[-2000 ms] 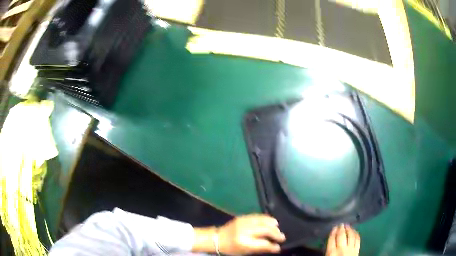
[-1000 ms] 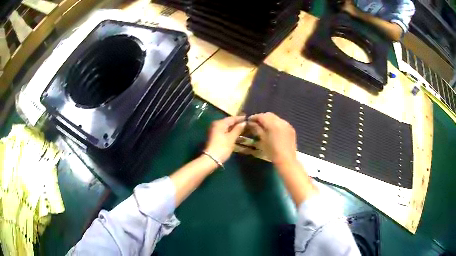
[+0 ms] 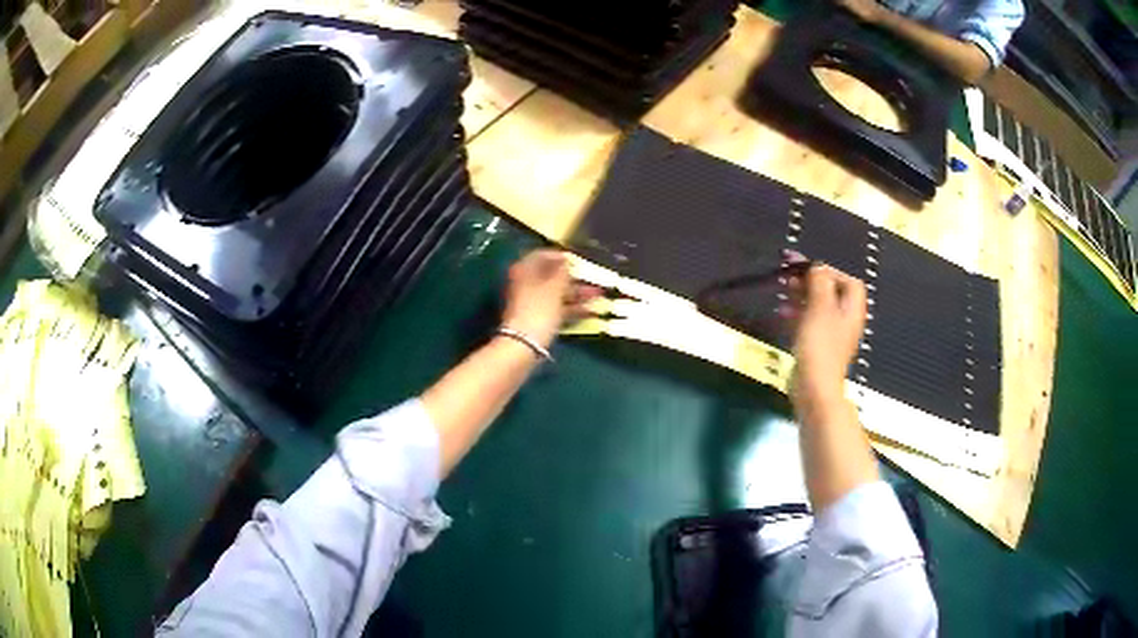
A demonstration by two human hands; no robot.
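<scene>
The dark strip sheet (image 3: pixel 699 206) with rows of pale dots lies on cream release paper (image 3: pixel 736 355) in front of me. My left hand (image 3: pixel 537 299) is at the paper's near left corner, fingers pinched on its edge; the fingertips are partly blurred. My right hand (image 3: pixel 830 312) is above the middle of the sheet, pinching the end of a thin black sealing strip (image 3: pixel 736 289) that trails left over the sheet. A square black frame (image 3: pixel 699 561) lies at the bottom of the view, partly hidden by my right sleeve.
A tall stack of black frames (image 3: pixel 281 268) stands at the left, another dark stack (image 3: pixel 599 50) at the back. Across the bench another person's arm (image 3: pixel 930 47) is at a black frame (image 3: pixel 861 106). Yellow waste strips (image 3: pixel 63 436) hang at the lower left.
My hands, together at the paper's corner a second ago, are now apart. My right hand has moved right with a strip; my left stays near the corner. More of the near frame shows.
</scene>
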